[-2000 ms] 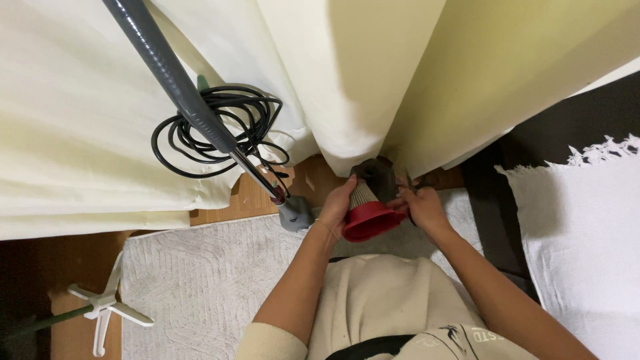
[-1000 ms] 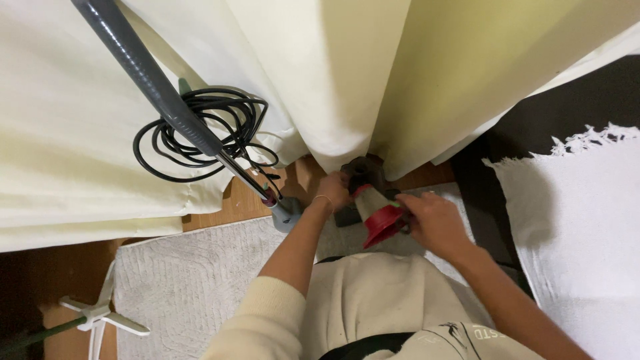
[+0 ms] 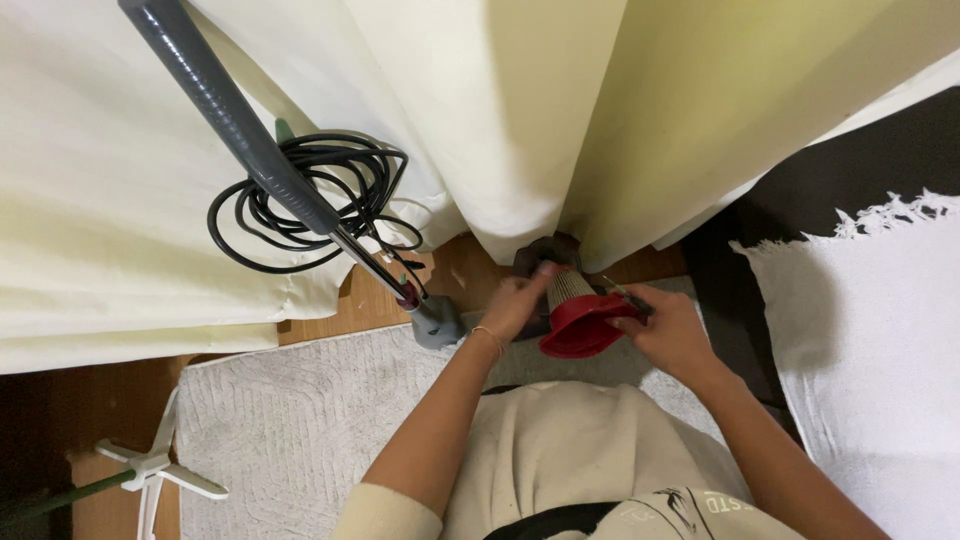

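A pleated vacuum filter (image 3: 570, 289) with a red flared rim (image 3: 585, 326) is between my two hands, low in front of me. My left hand (image 3: 519, 301) has its thumb at the filter's upper end, beside a dark translucent part (image 3: 551, 251), perhaps the dust cup. My right hand (image 3: 667, 322) grips a small screwdriver-like tool (image 3: 636, 302) with a thin shaft, and its fingers touch the red rim. Whether the left fingers carry the filter or the dark part is hard to tell.
A vacuum's grey handle tube (image 3: 240, 135) with coiled black cord (image 3: 315, 172) leans at the left, above its grey floor head (image 3: 437, 322). Cream curtains (image 3: 465, 97) hang ahead. A pale rug (image 3: 300, 427), white stand base (image 3: 154, 469) and fringed white cloth (image 3: 877, 315) lie around.
The red rim, tilted to one side a second ago, now faces more toward me. My left hand has stayed near the filter's upper end. The thin tool shaft shows plainly now in my right hand.
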